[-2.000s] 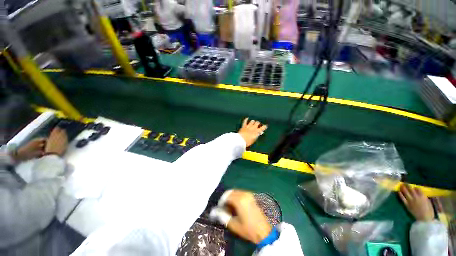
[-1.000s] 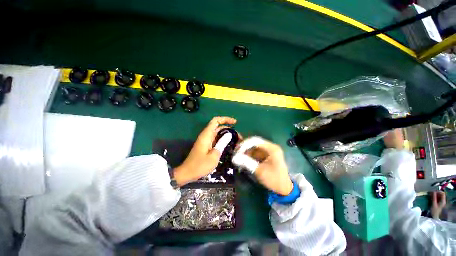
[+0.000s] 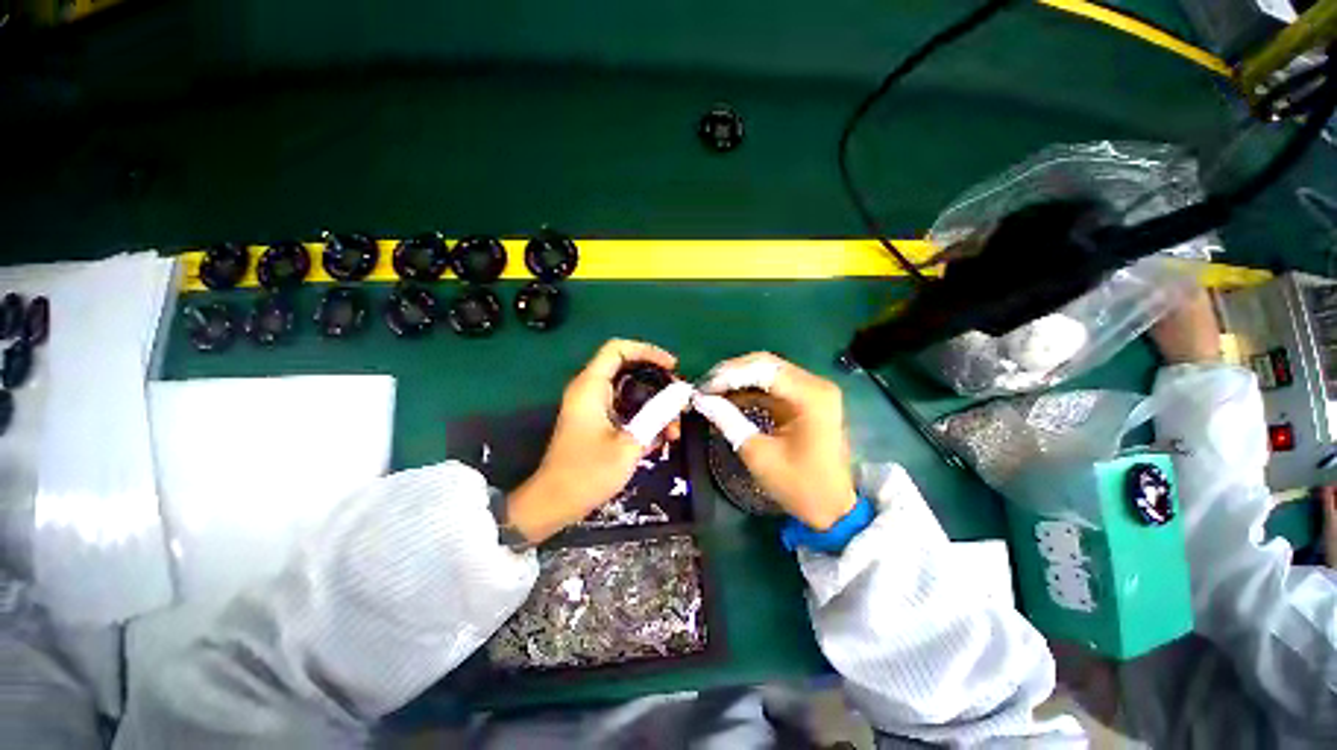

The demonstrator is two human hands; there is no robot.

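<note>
My left hand point(image 3: 598, 440) holds a round black unit point(image 3: 639, 390) above the parts tray, its thumb in a white finger cot. My right hand point(image 3: 785, 440), with white finger cots and a blue wrist strap point(image 3: 831, 528), has thumb and finger pinched together at the unit's right edge. Something tiny may be between them; it is too small to tell. The black parts tray point(image 3: 704, 601) lies below, its near section full of silver pieces point(image 3: 609, 598). The round screw dish point(image 3: 729, 476) is partly hidden by my right hand.
Black units point(image 3: 418, 258) stand in two rows along the yellow line; one unit point(image 3: 720, 129) lies farther back. White foam sheets point(image 3: 271, 454) are at left. The electric screwdriver point(image 3: 982, 293) hangs at right over a clear bag point(image 3: 1056, 344). A teal box point(image 3: 1129, 586) and a neighbour's arm point(image 3: 1224, 469) are at right.
My left hand has come back from the far belt and now holds a unit. My right hand has moved in from the unit's right and its fingertips now meet my left thumb. The view has tilted down.
</note>
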